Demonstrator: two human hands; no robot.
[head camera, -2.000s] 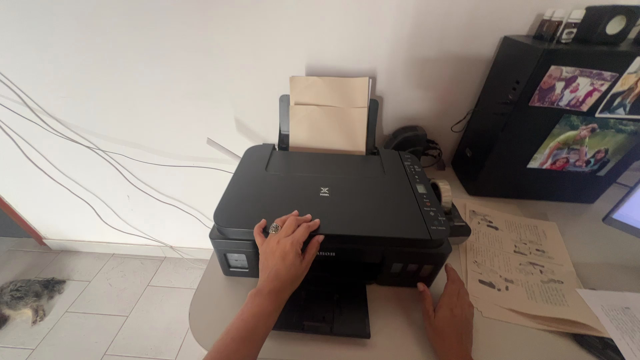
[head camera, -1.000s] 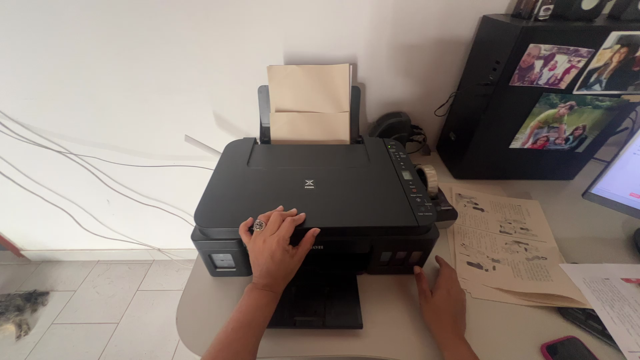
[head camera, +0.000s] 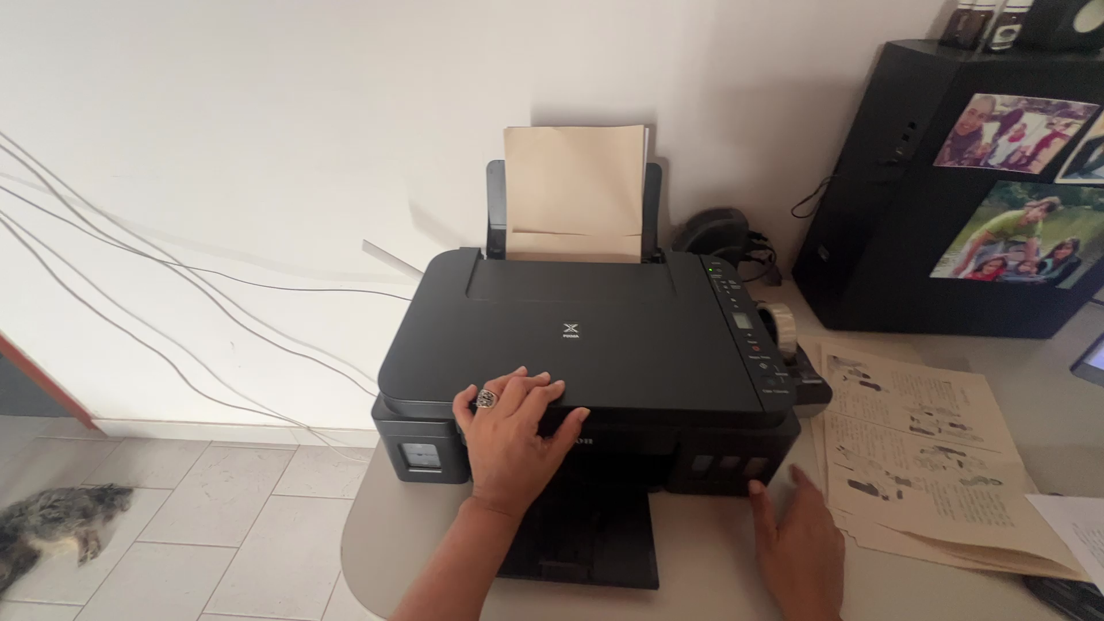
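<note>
A black Canon inkjet printer stands on the desk with its lid down. My left hand, with a ring on one finger, rests on the front edge of the lid, fingers apart. At the printer's front right corner, my right hand lies by the desk top, thumb close to the lower edge; whether it touches is unclear. Tan paper stands upright in the rear feed. The black output tray extends at the front, partly behind my left forearm. A green light shows on the control panel.
Printed illustrated sheets lie on the desk at right. A roll of tape sits beside the printer. Behind stands a black computer case bearing photographs. Cables run along the left wall. A furry animal lies on the floor tiles.
Both hands keep about the same places at the printer, with no plain move. The view has shifted somewhat.
</note>
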